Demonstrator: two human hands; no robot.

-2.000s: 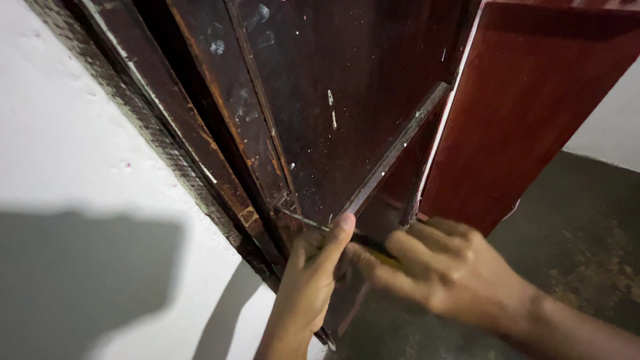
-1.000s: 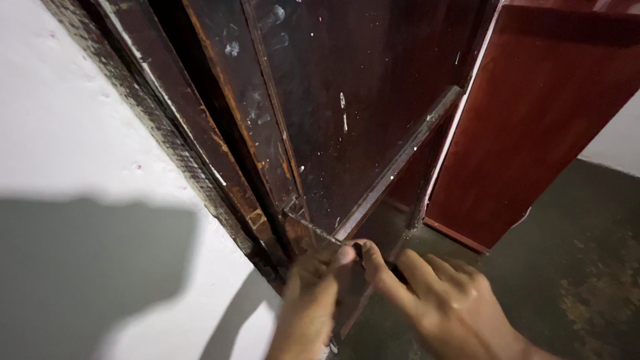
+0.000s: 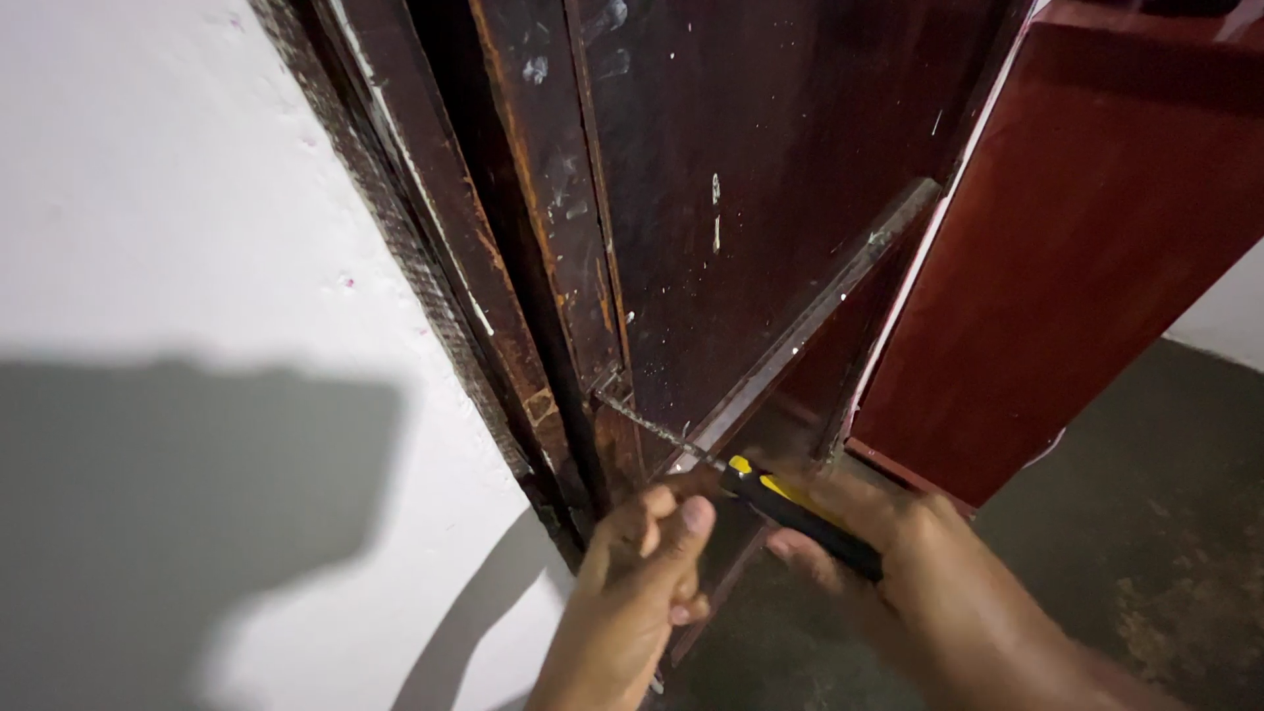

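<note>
My right hand (image 3: 889, 553) holds a screwdriver (image 3: 800, 520) by its black and yellow handle. The thin metal shaft runs up and left, and its tip is at a small notch or fitting (image 3: 612, 385) near the lower edge of a dark brown wooden door (image 3: 770, 197). My left hand (image 3: 652, 573) is just left of the handle, below the shaft, its fingers curled; whether anything is between them cannot be told. A pale strip (image 3: 810, 321) crosses the lower part of the door at a slant.
A worn wooden door frame (image 3: 464, 227) stands left of the door, beside a white wall (image 3: 197, 197) with shadows on it. At the right are a red-brown panel (image 3: 1066, 257) and the dark floor (image 3: 1116, 553).
My right hand has shifted its grip back along the handle, so the black and yellow handle shows more. My left hand has come away from the shaft, lower down.
</note>
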